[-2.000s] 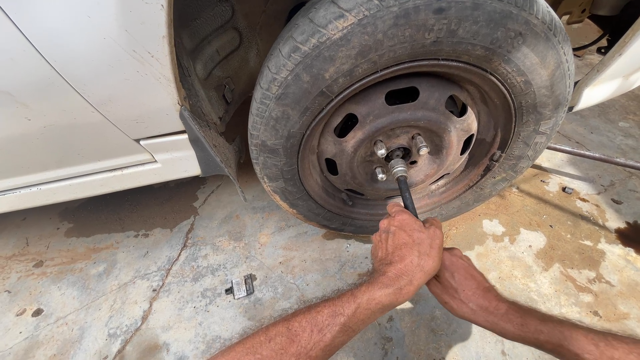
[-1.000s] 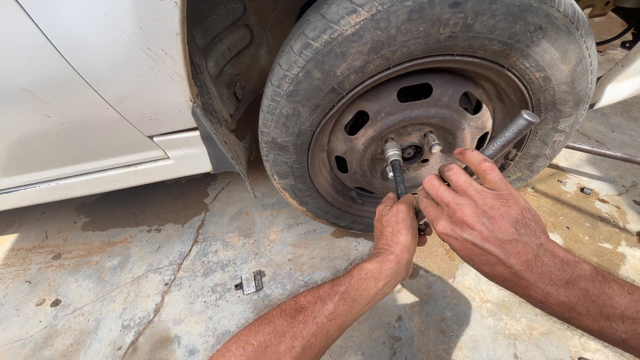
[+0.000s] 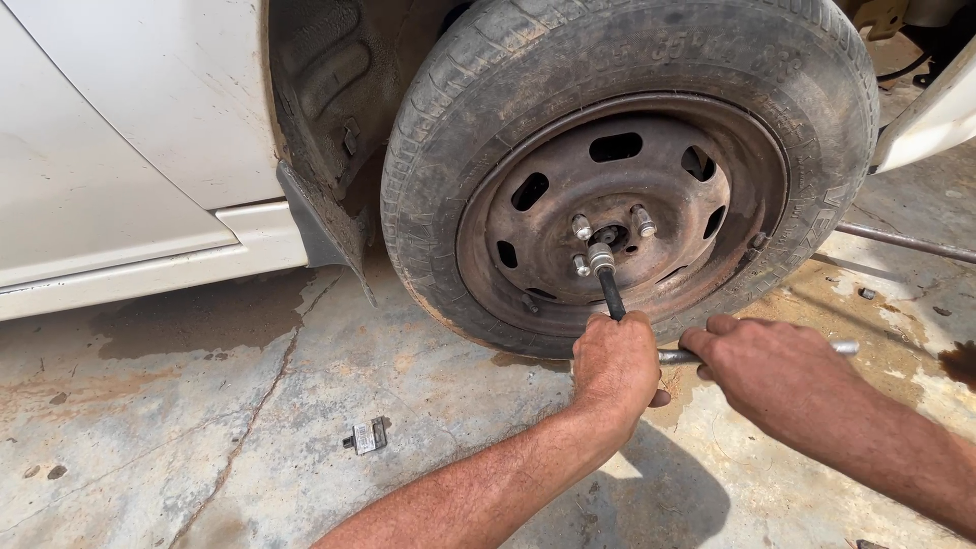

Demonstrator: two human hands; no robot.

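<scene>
A dusty tyre point(image 3: 442, 191) on a rusty steel wheel point(image 3: 549, 206) stands at the side of a white car. Several lug nuts show around the hub, among them one at the upper right point(image 3: 643, 221). A chrome socket point(image 3: 601, 258) on a black extension bar point(image 3: 611, 293) points at the lower part of the hub; the fastener under it is hidden. My left hand point(image 3: 619, 362) is closed round the near end of the bar. A metal handle point(image 3: 843, 348) runs sideways from there, and my right hand point(image 3: 770, 366) grips it from above.
A black mud flap point(image 3: 324, 213) hangs behind the wheel opening, beside the white sill point(image 3: 263, 240). On the cracked concrete lie a small black part with a label point(image 3: 366, 437) and a small dark piece point(image 3: 867, 293). A metal rod point(image 3: 907, 241) lies at the right.
The socket has moved from an upper stud position to a lower right one. The handle, tilted up a second ago under my opened right hand, lies nearly level with that hand closed on it.
</scene>
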